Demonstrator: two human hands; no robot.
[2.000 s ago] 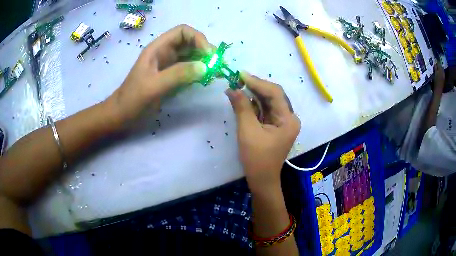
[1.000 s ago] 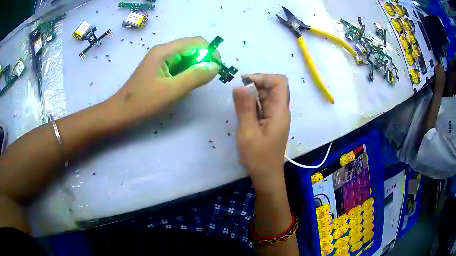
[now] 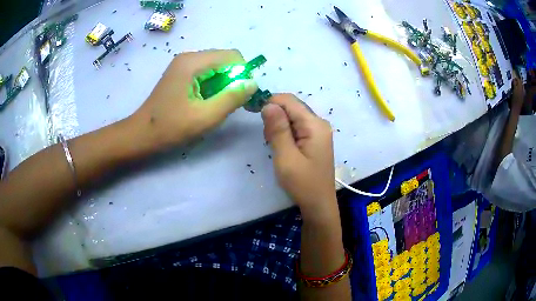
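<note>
My left hand (image 3: pixel 197 97) pinches a green circuit board assembly (image 3: pixel 256 62) between thumb and fingers above the table. A bright green light glows on the board. My right hand (image 3: pixel 302 138) has its thumb and forefinger closed at the board's lower right end. The white cable (image 3: pixel 376 194) runs from behind my right wrist over the table's near edge. Its end at my right fingertips is hidden, so whether it sits in the board cannot be seen.
Yellow-handled cutters (image 3: pixel 371 82) lie open-jawed beside a board pile (image 3: pixel 438 62). Boards with batteries (image 3: pixel 100 35) lie at upper left, near clear plastic packing (image 3: pixel 62 88). Dark specks dot the white table (image 3: pixel 194 206). A blue bin (image 3: pixel 358 235) holds yellow parts. Another person's sleeve (image 3: pixel 514 176) is at right.
My right hand, apart from the board a second ago with a light-coloured plug at its fingers, has moved left to the board's end. The board has tilted and dropped slightly; its light stays on.
</note>
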